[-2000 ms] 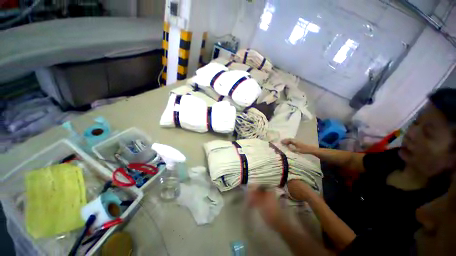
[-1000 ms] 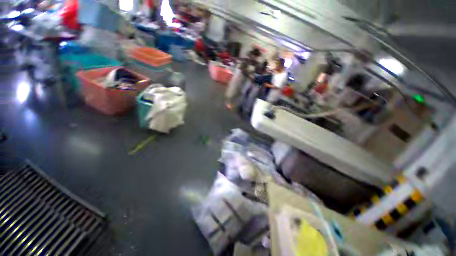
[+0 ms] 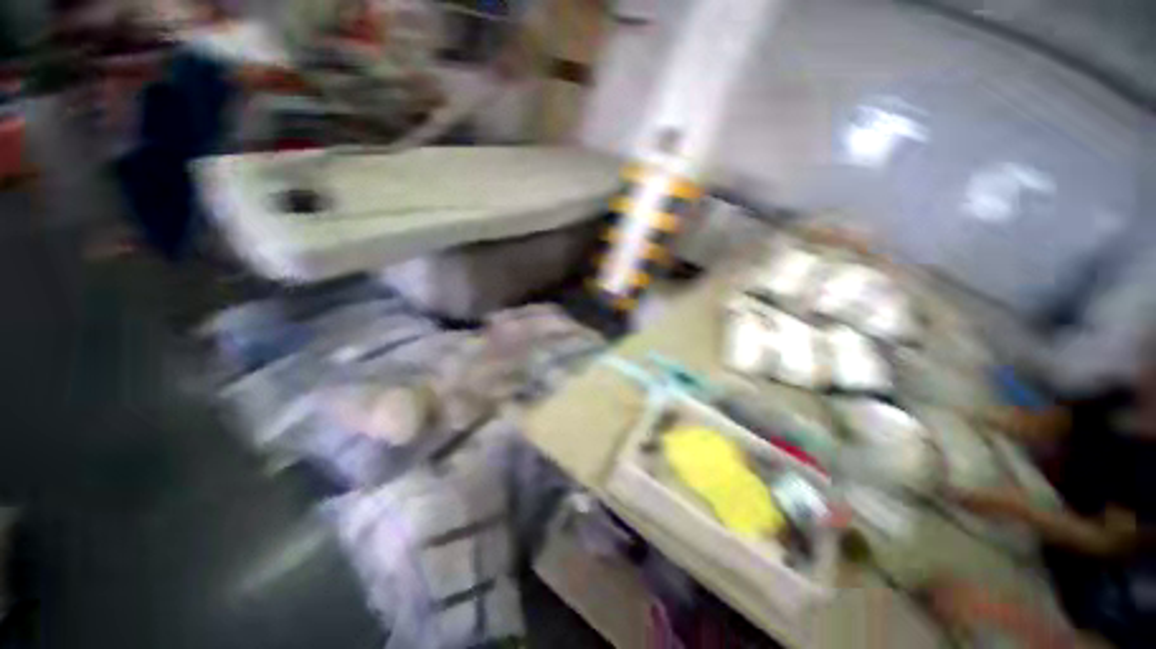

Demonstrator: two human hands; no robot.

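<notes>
The whole view is blurred. White fabric bundles (image 3: 811,349) with dark bands lie on the beige worktable (image 3: 583,425) at the right. Paler fabric (image 3: 887,444) lies nearer, by another person's arms. A white tray (image 3: 634,475) holds a bright yellow sheet (image 3: 723,482) and small red and white items. My left hand is not in view. A skin-toned smear (image 3: 995,609) at the bottom right may be my right hand; whose it is and what it holds cannot be told.
Another person in dark clothing (image 3: 1116,456) is at the right edge, arms over the table. A yellow-and-black striped pillar (image 3: 647,235) stands behind. Pale wrapped bundles (image 3: 431,533) are heaped left of the table, beside the grey floor (image 3: 165,507). A long padded surface (image 3: 431,197) lies beyond.
The view swung left over the floor and bins, then back right to the table. The tray and white bundles show again, smaller and further right than at first.
</notes>
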